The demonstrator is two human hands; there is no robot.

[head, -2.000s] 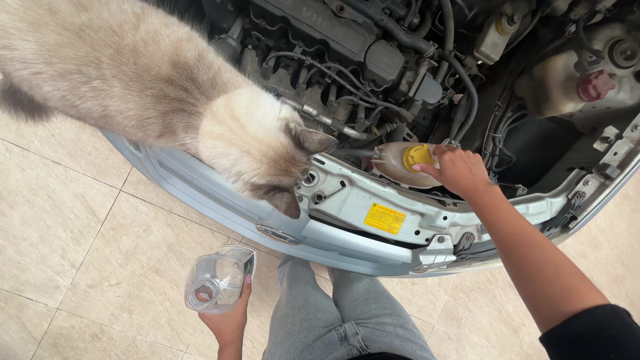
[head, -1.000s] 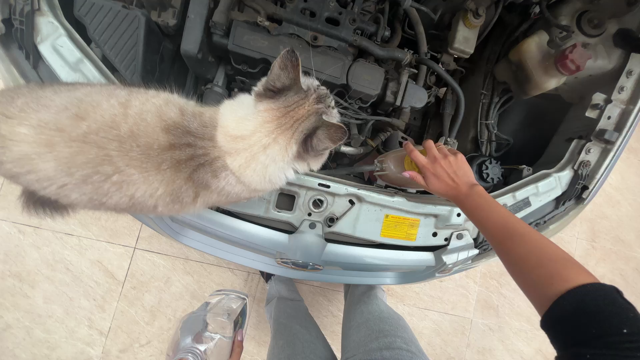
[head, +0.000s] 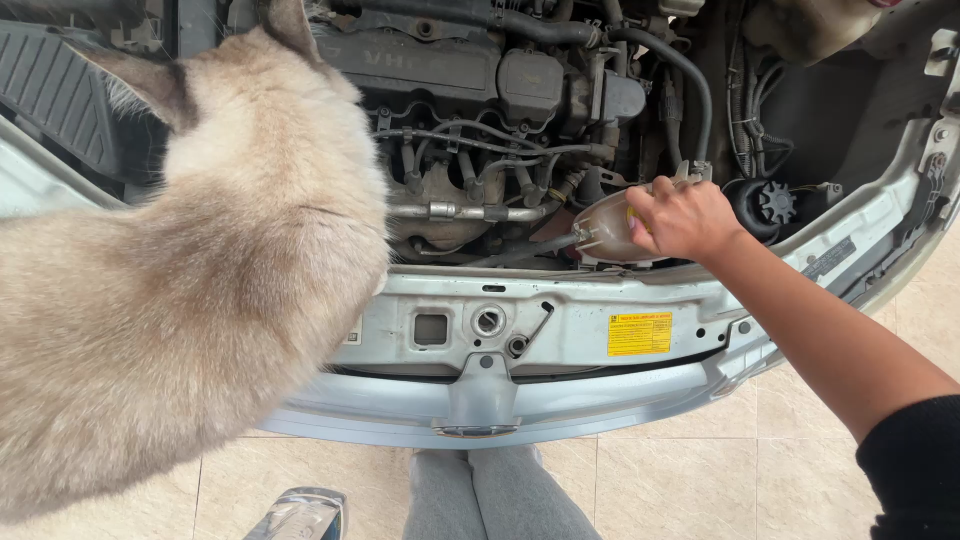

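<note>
My right hand [head: 684, 217] grips the yellow cap [head: 639, 223] on top of the coolant expansion tank [head: 609, 229], at the right front of the engine bay. The fingers cover most of the cap, so whether it is loose or tight cannot be told. A grey hose [head: 529, 250] joins the tank's left side. At the bottom edge, the end of a clear plastic bottle [head: 304, 516] shows above the tiled floor. My left hand is out of the frame.
A cat [head: 247, 225] fills the left side, its head over the engine bay. The car's front crossmember [head: 577, 330] bears a yellow label. Behind it lie the engine cover [head: 420, 67] and spark plug leads [head: 480, 142]. A black ribbed cap [head: 776, 202] is right of the tank.
The cat has turned its head away from the tank, toward the engine bay's left side. My left hand, earlier visible on the bottle, has left the view. My right hand stays at the cap.
</note>
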